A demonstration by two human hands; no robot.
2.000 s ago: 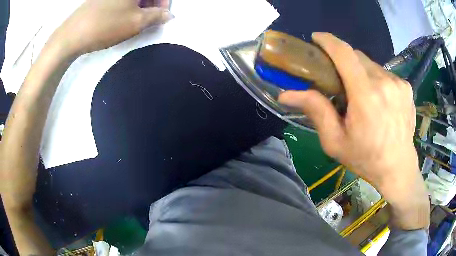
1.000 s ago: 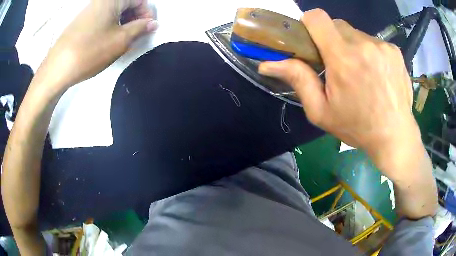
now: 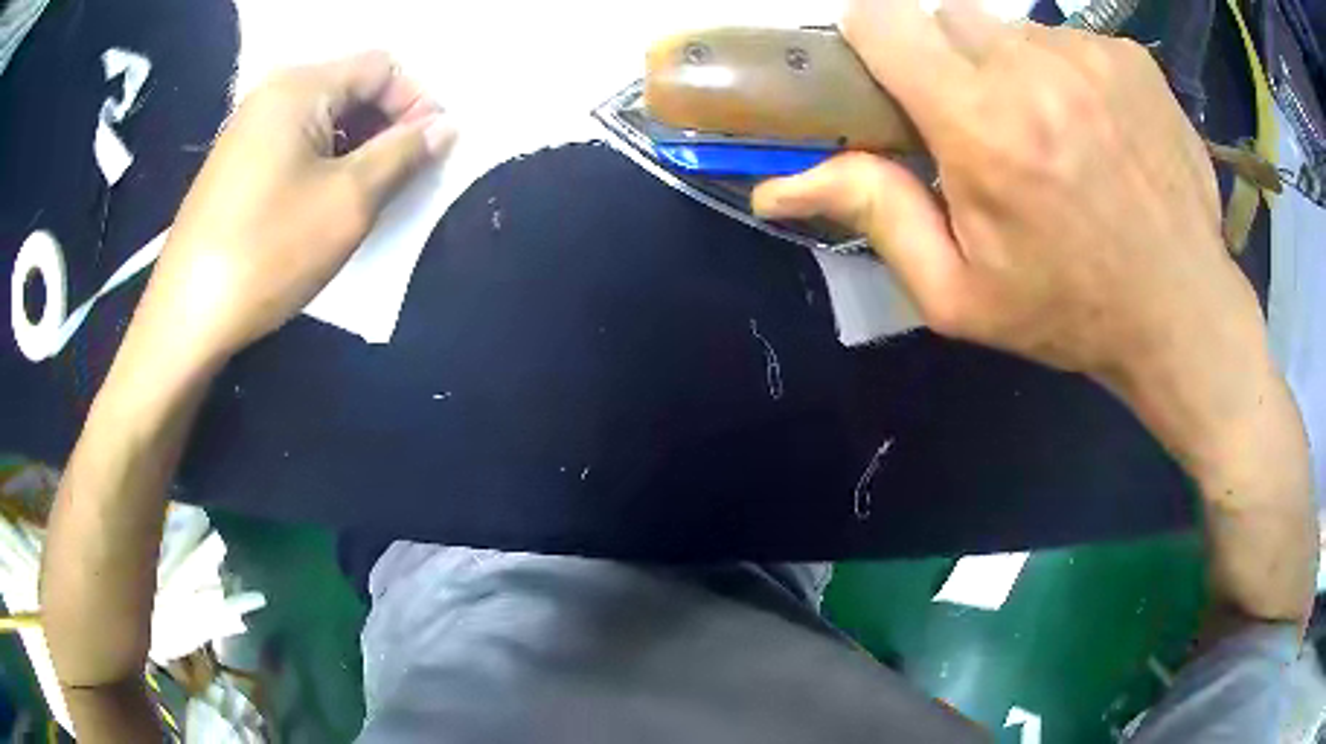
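Observation:
The white garment panel (image 3: 509, 73) lies on the black padded table, its deep curved edge facing me. My right hand (image 3: 1033, 189) grips the brown handle of the steam iron (image 3: 771, 95), which has a blue part. The iron's pointed tip faces left and its sole sits over the panel's curved edge, right of centre. My left hand (image 3: 327, 189) rests over the panel's left part, thumb and fingertips close together. Whether it pinches any cloth cannot be told. The panel's right corner shows below the iron.
A white tape roll (image 3: 39, 295) with a loose tail lies at left, with a crumpled white scrap (image 3: 121, 109) above it. Loose threads lie on the black cloth (image 3: 640, 436). A white scrap (image 3: 982, 579) is on the green floor. White cloth pieces hang at lower left.
The view has swung left, showing the tape roll. The iron in my right hand now sits further left along the panel's curve. My left hand stays on the panel's left side.

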